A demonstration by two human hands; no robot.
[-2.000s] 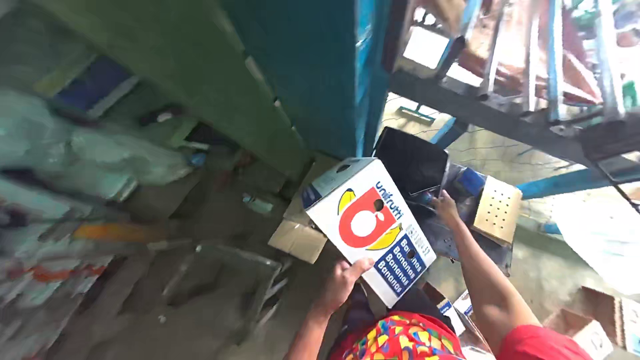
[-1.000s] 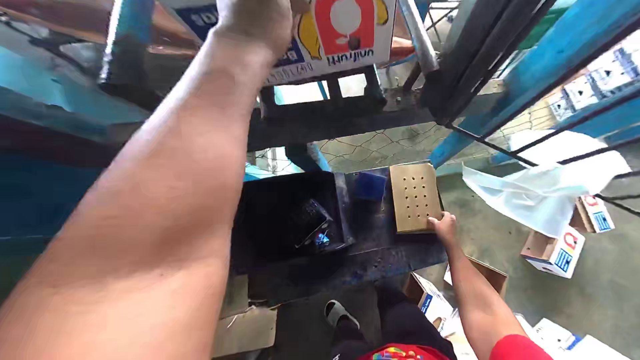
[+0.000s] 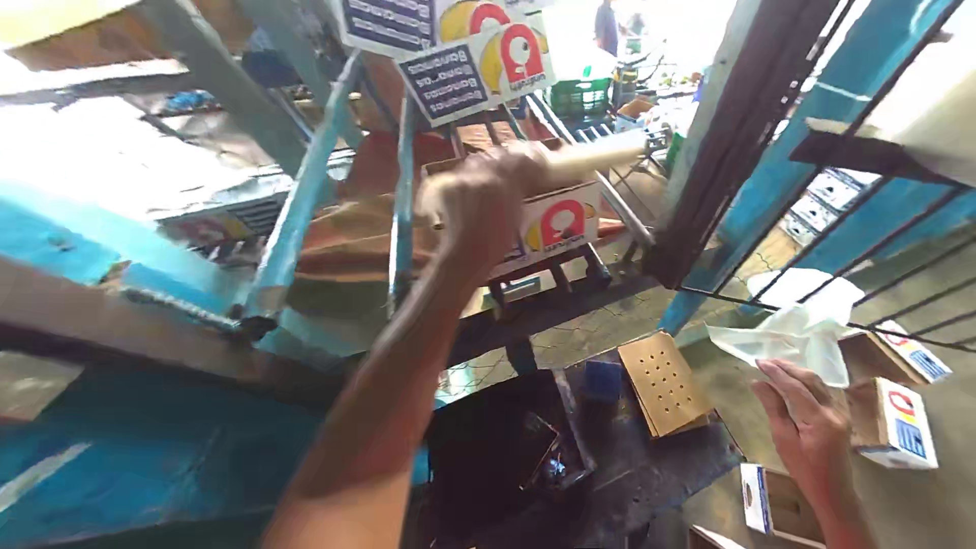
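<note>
My left hand (image 3: pixel 488 187) is blurred and raised over an upright banana carton (image 3: pixel 564 225) on a metal rack. A pale, blurred long thing (image 3: pixel 598 152) extends to the right from the hand; whether I grip it cannot be told. My right hand (image 3: pixel 808 431) has its fingers extended, its fingertips overlapping the lower edge of a translucent white plastic sheet (image 3: pixel 804 328); contact is unclear. Left of that hand, perforated brown cardboard pieces (image 3: pixel 663 381) lie on a dark table (image 3: pixel 648 473), near a blue block (image 3: pixel 602 380) and a black open container (image 3: pixel 488 450).
More banana cartons (image 3: pixel 476 72) stand higher on the rack. Blue metal rails (image 3: pixel 305 198) run at left, and dark bars (image 3: pixel 907 290) at right. Open cartons (image 3: pixel 892 423) lie on the floor at right. A person (image 3: pixel 606 27) stands far off at the top.
My right hand has left the perforated cardboard and moved right, towards the plastic sheet. My left hand, on a banana carton a second ago, is now above one on the rack. The view has tilted up.
</note>
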